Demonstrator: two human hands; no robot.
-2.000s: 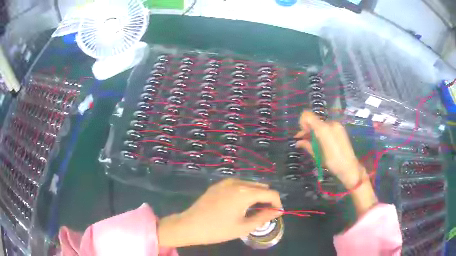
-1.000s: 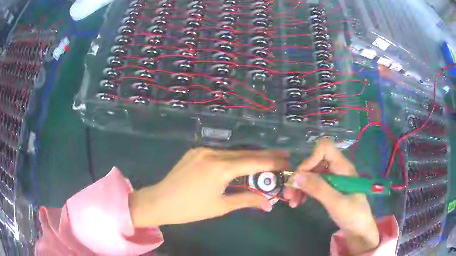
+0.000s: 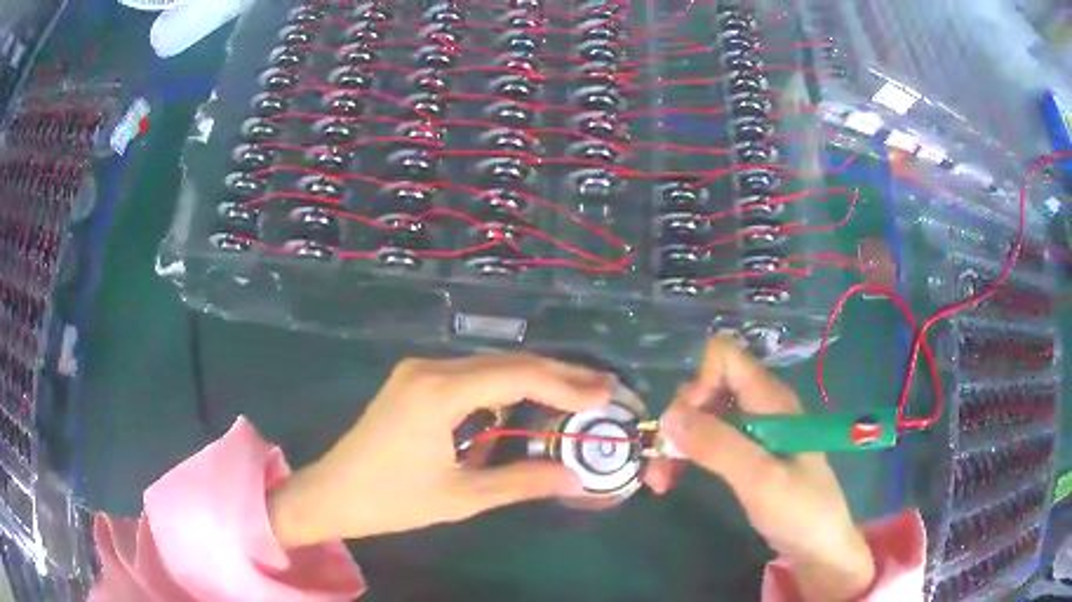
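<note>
My left hand (image 3: 453, 441) holds a small round speaker driver (image 3: 603, 449) between thumb and fingers, pale ringed face up, over the round test fixture, whose rim shows only in part around it. A red lead wire (image 3: 517, 434) runs across the driver's face toward my left palm. My right hand (image 3: 741, 453) grips the green test probe (image 3: 811, 432) near its front end. The brass-coloured tips (image 3: 649, 437) are at the driver's right edge; whether they touch it I cannot tell. A red cable leaves the probe's rear.
A clear blister tray (image 3: 488, 326) with rows of drivers lies just beyond my hands. More driver trays stand at the left (image 3: 47, 235) and right (image 3: 999, 435). Cloudy stacked trays (image 3: 952, 106) are upper right. A small brown-red plate (image 3: 876, 255) lies right of the centre tray.
From two seconds ago, my right hand came down from the tray to the driver with the probe. Over the last second, the driver moved slightly left and down, and its red wire now crosses its face.
</note>
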